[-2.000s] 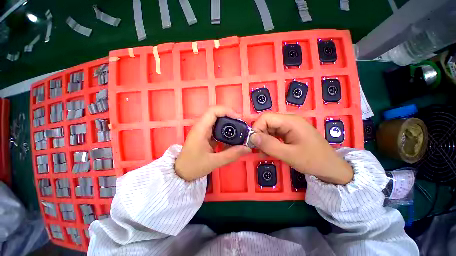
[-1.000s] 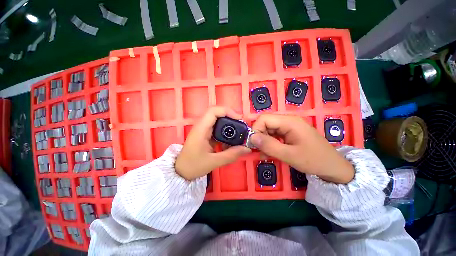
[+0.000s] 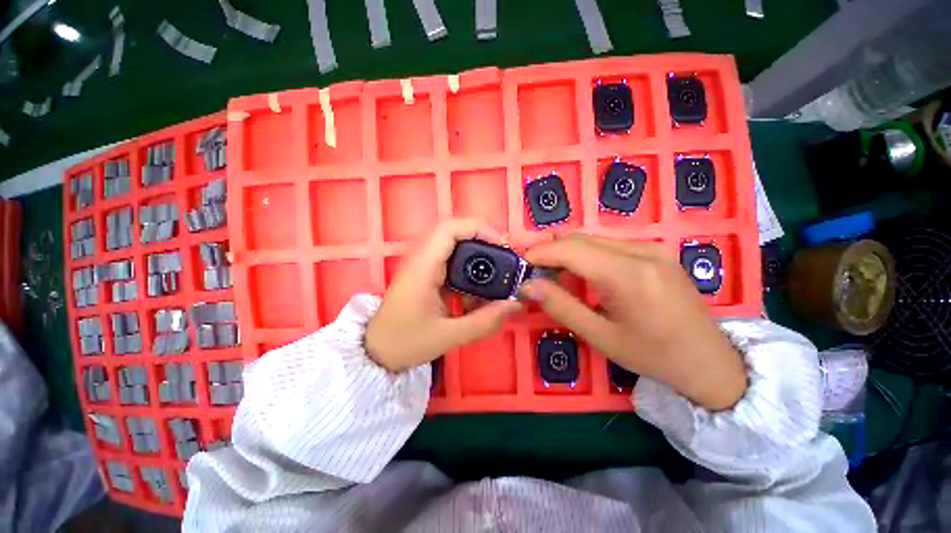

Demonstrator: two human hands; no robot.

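Note:
My left hand (image 3: 422,307) holds a black watch body (image 3: 482,270), sensor side up, above the large red foam tray (image 3: 498,404). My right hand (image 3: 626,307) pinches a small grey metal band piece (image 3: 536,277) at the watch's right edge between thumb and index finger. The band piece is mostly hidden by the fingers, and I cannot tell whether it is joined to the watch. More black watches (image 3: 558,357) lie in pockets at the tray's right side.
A small-pocket red tray (image 3: 146,281) with grey band pieces is at the left. Loose grey strips (image 3: 378,21) lie on green beyond. At the right are a tape roll (image 3: 847,287), a blue-capped item (image 3: 837,227), a black fan (image 3: 923,302) and a plastic bag (image 3: 840,380).
My right fingers have shifted and spread slightly at the watch edge, showing more of the band piece. The loose strips beyond the trays have moved to the right.

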